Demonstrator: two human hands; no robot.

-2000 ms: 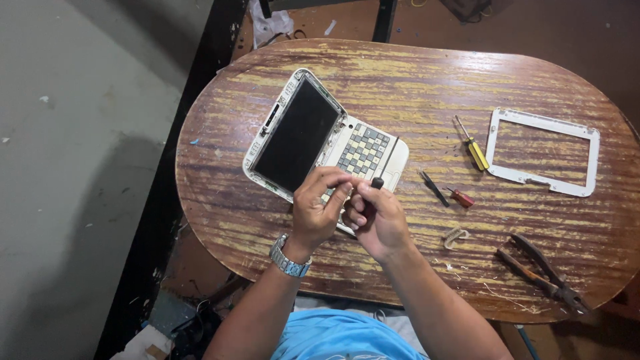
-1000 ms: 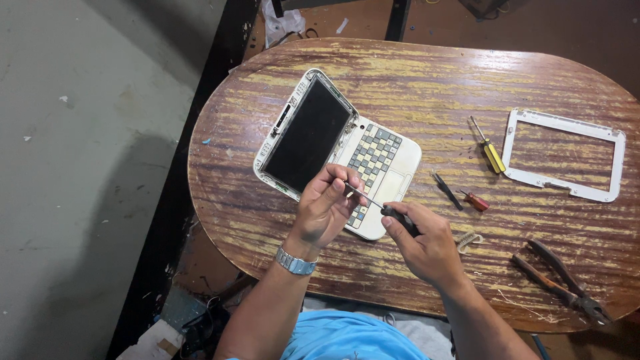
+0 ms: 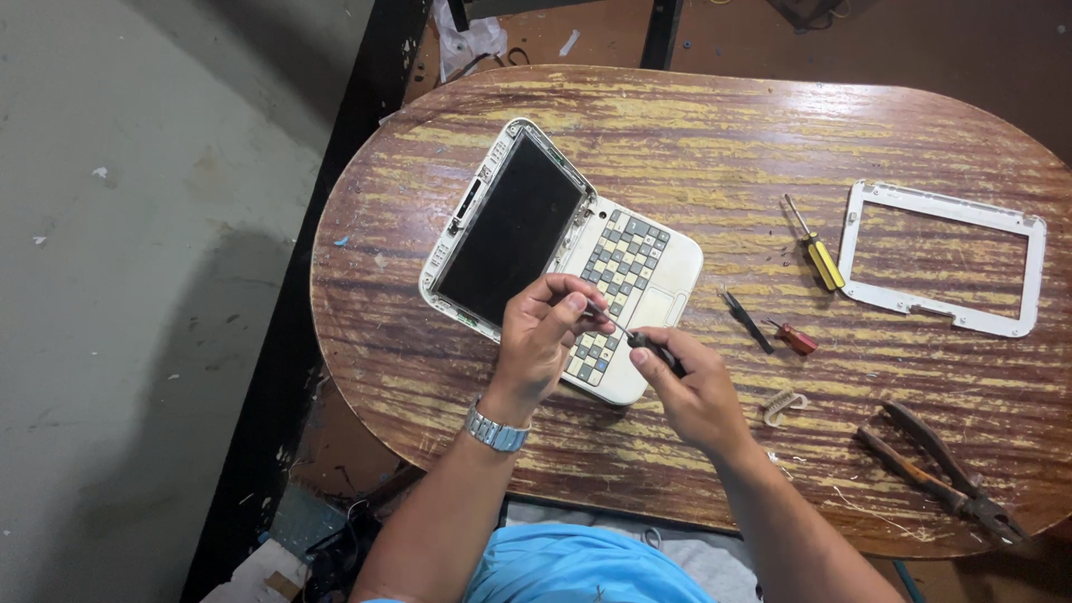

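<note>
A small white laptop [image 3: 677, 251] lies open on the table, its screen panel [image 3: 515, 222] bare of its bezel and its keyboard partly hidden by my hands. My right hand [image 3: 691, 381] grips the black handle of a screwdriver [image 3: 656, 352] above the palm rest. Over the keyboard, my left hand [image 3: 544, 335] has its fingertips closed around the screwdriver's shaft near the tip; whether they also pinch something small cannot be seen. A metal-band watch is on my left wrist.
Right of the laptop lie a yellow screwdriver [image 3: 821, 260], black tweezers [image 3: 747, 322], a small red screwdriver [image 3: 796, 337] and a white screen bezel [image 3: 850, 243]. Rusty pliers [image 3: 963, 494] rest near the wooden table's [image 3: 536, 494] front right edge, with a curled beige piece [image 3: 785, 408] closer to my right hand.
Two seconds ago my hands were close together; my right hand has since moved right, and the screwdriver's shaft now shows between them. The laptop stays open in place.
</note>
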